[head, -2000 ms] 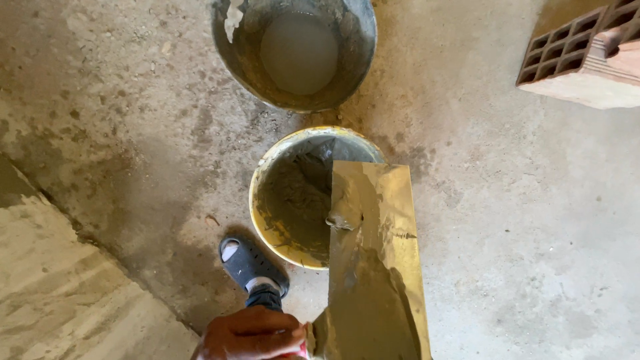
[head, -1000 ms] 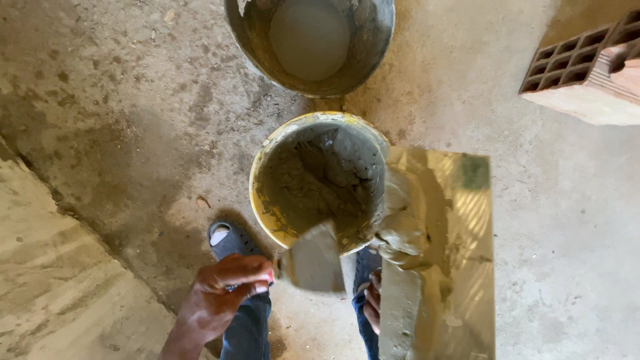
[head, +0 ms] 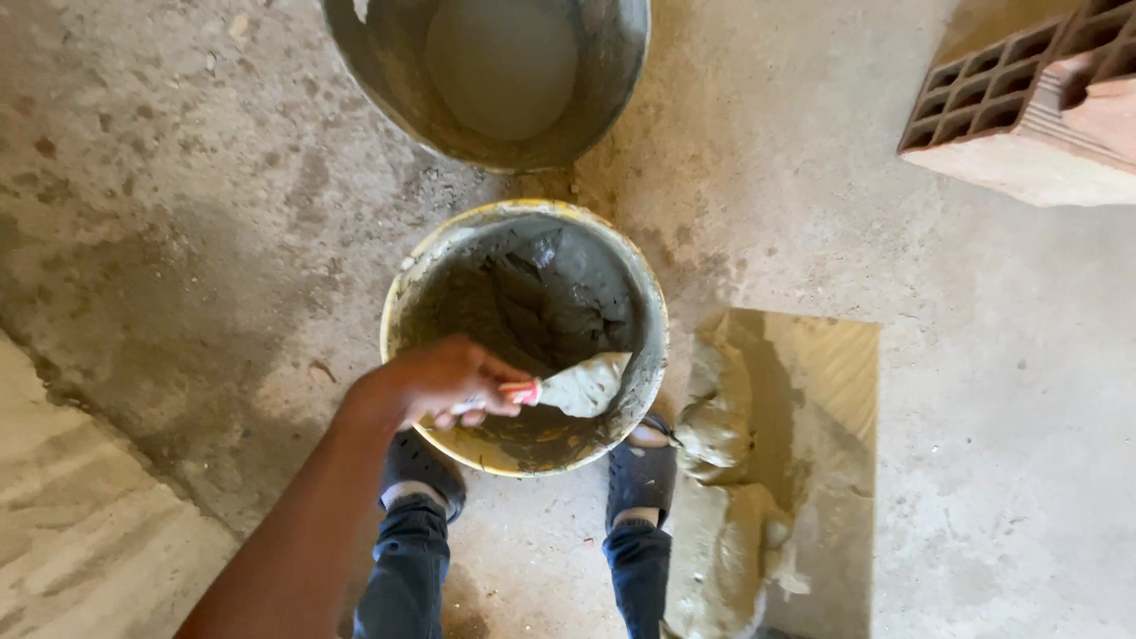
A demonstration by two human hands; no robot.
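My left hand grips the red and white handle of a mortar-coated putty knife, held over the near part of a yellow-rimmed bucket. Thick grey mortar lies inside the bucket. To its lower right is a long rectangular plastering board or trowel plate. Mounds of wet mortar run along the left side of this plate, and the rest bears a thin smear. My right hand is not in view, and what holds the plate cannot be seen.
A larger dark tub with grey liquid stands beyond the bucket. A hollow clay brick lies at upper right on the stained concrete floor. My sandalled feet are close to the bucket. A pale plastered surface occupies the lower left.
My left hand has brought the putty knife from the bucket's near side to over its inside. The plate has moved away from the bucket rim, to the lower right. My right hand has left the view.
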